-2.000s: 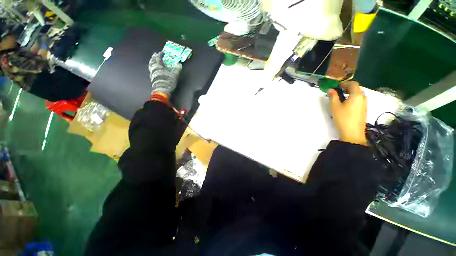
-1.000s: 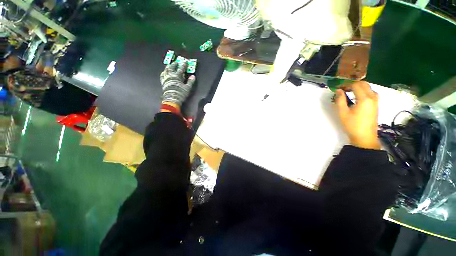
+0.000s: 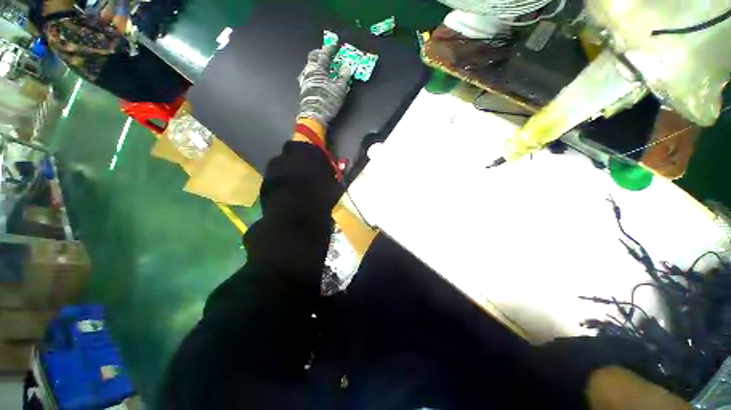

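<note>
My left hand [image 3: 323, 86], in a grey striped glove with a red cuff, is over the black pad. Its fingertips touch small green-white circuit boards [image 3: 357, 62]; whether they grip one is unclear. Another board [image 3: 383, 26] lies farther back. My right hand [image 3: 633, 391] shows only as bare skin near the wrist at the lower right edge; its fingers are cut off or hidden. Black cable leads [image 3: 681, 300] lie in a tangle at the right on the white work surface [image 3: 481, 216]. A slim dark tip [image 3: 495, 162] points down under the pale post.
The pale post [image 3: 561, 112] and cream hood [image 3: 681, 48] stand over the back of the work surface, beside a brown-edged base [image 3: 473, 68] with green discs [image 3: 631, 173]. Part of a fan grille shows at the top. A red object [image 3: 152, 112] and cardboard [image 3: 224, 172] are left.
The view has shifted right and closer to the post. My right hand has left the base's front edge and moved down to the lower right. My left hand remains at the boards, which have spread apart.
</note>
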